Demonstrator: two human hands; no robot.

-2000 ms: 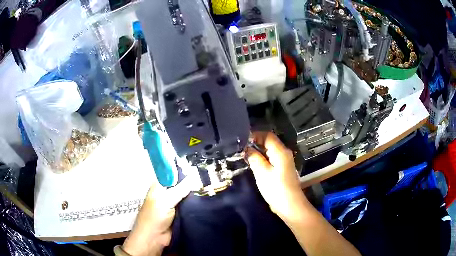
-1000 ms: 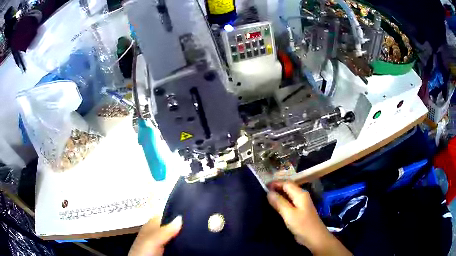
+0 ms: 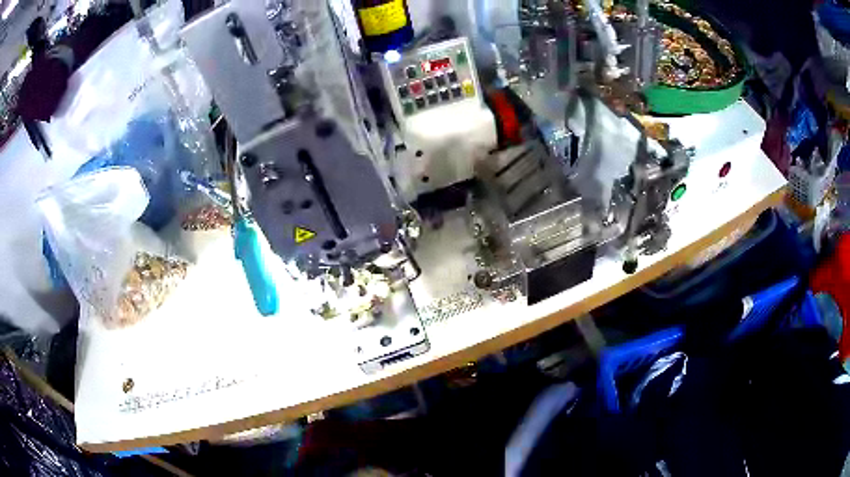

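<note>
The grey button-sewing machine head (image 3: 322, 191) stands left of centre with a yellow warning triangle on its face. Under it, the shiny button clamp and presser foot (image 3: 359, 298) show with no cloth in them. A metal plate (image 3: 393, 345) lies below the clamp near the table edge. The button feed arm (image 3: 550, 233) is right of the head, apart from the clamp. A dark garment piece with a pale strip (image 3: 536, 424) is at the bottom right of centre, below the table edge, partly blurred. Neither of my hands can be made out.
The turquoise-handled tool (image 3: 254, 268) is left of the head. A plastic bag of buttons (image 3: 149, 284) is at the left. The control panel (image 3: 435, 79) is behind. The green-rimmed bowl (image 3: 699, 100) is at the back right. A blue basket (image 3: 643, 354) with dark garments stands beyond the table's wood-coloured edge.
The navy cloth with its button has left the clamp, and both hands have gone out of sight. The feed arm has drawn back to the right. The view has shifted right.
</note>
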